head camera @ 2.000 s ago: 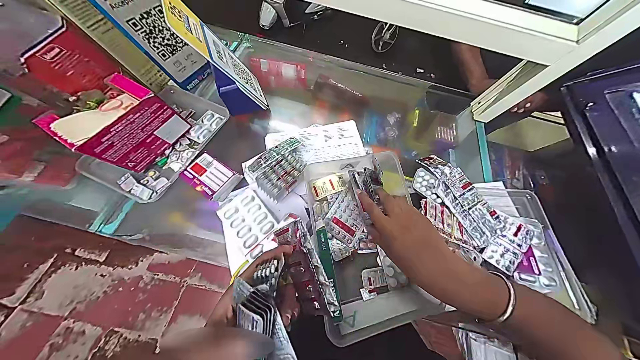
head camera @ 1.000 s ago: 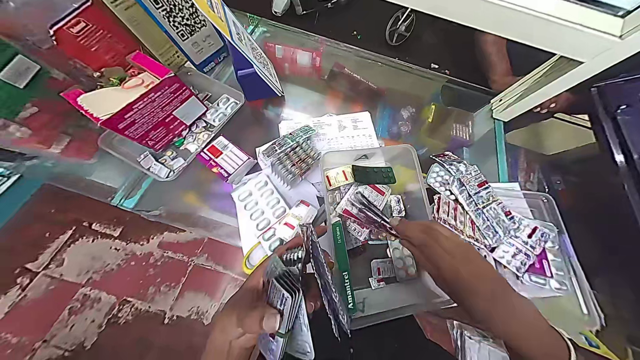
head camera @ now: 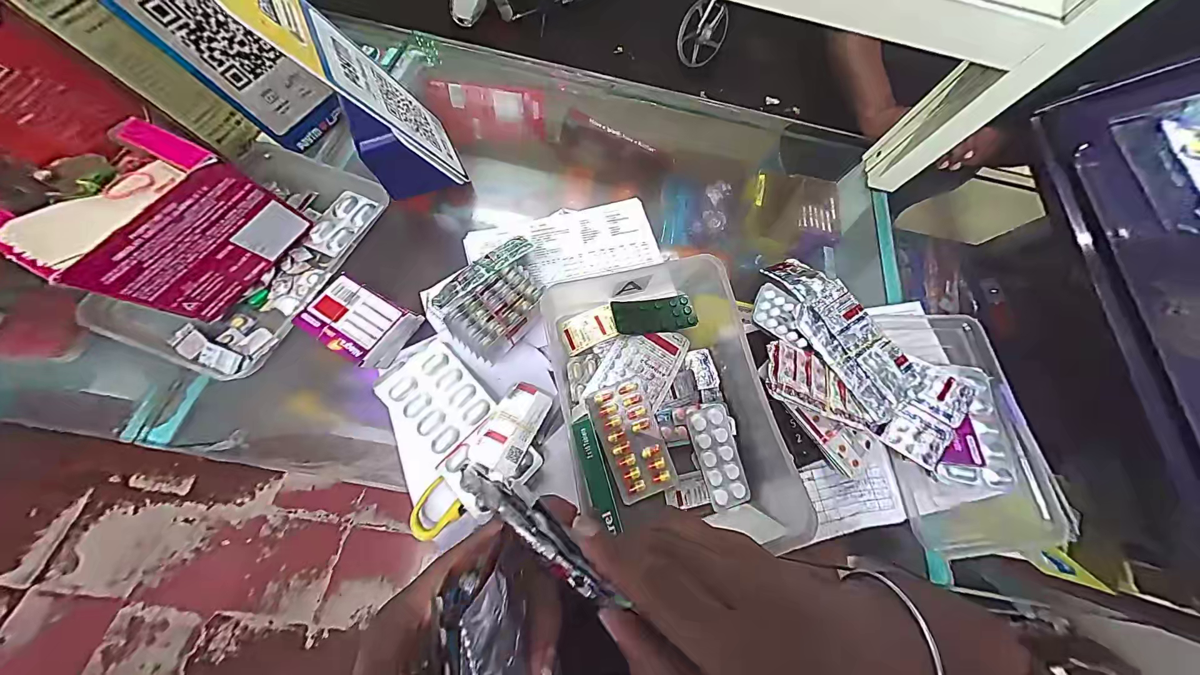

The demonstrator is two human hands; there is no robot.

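Note:
My left hand is at the bottom centre, shut on a stack of foil blister packs. My right hand, with a metal bangle at the wrist, comes in from the lower right and presses its fingers against the same stack. Just beyond both hands lies a clear plastic tray. In it are a red-and-yellow capsule blister pack, a white tablet blister pack, a dark green blister pack and a green carton. Left of the tray, a large-tablet blister pack lies on paper.
A bundle of blister packs and printed sheets rest on the glass counter. More strips lie over a second plastic tray at right. At left are a torn magenta carton and a stand with printed codes. Another person's hand shows beyond.
My right hand has moved from over the tray down to the stack at my left hand. The red-and-yellow capsule pack now lies plainly in view in the tray.

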